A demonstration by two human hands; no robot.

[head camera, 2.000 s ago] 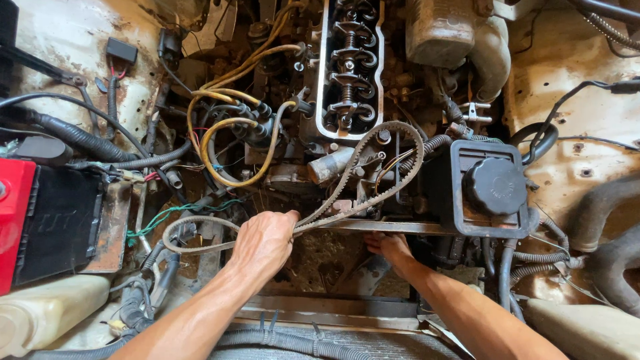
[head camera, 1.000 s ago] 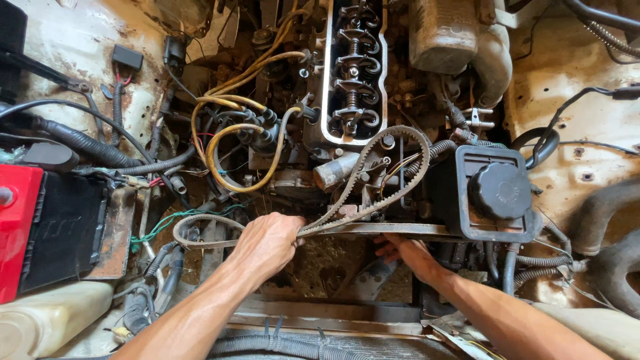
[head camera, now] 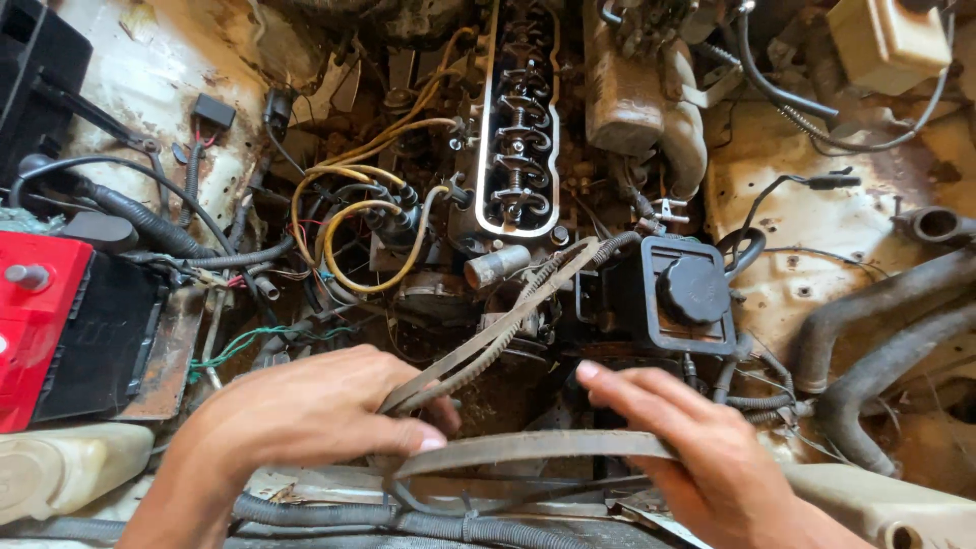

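Note:
My left hand (head camera: 328, 412) holds a worn ribbed drive belt (head camera: 488, 339), its fingers hooked through the belt. One loop of the belt rises up and right toward the black reservoir (head camera: 690, 293). Another stretch of belt runs across the lower middle to my right hand (head camera: 686, 435), where it passes at the palm side. The fingers of my right hand point left and are partly spread; its grip on the belt is hidden. Both hands are above the gap in front of the engine, whose valve rockers (head camera: 522, 145) are exposed.
A red and black battery (head camera: 91, 335) stands at the left. Yellow-brown ignition leads (head camera: 358, 221) loop beside the engine. Two thick hoses (head camera: 877, 328) lie at the right. Corrugated conduit (head camera: 396, 518) runs along the front edge, between two plastic tanks.
My right hand has come up out of the gap and now touches a stretch of belt. The belt has changed shape, with one part now drawn across toward the right hand.

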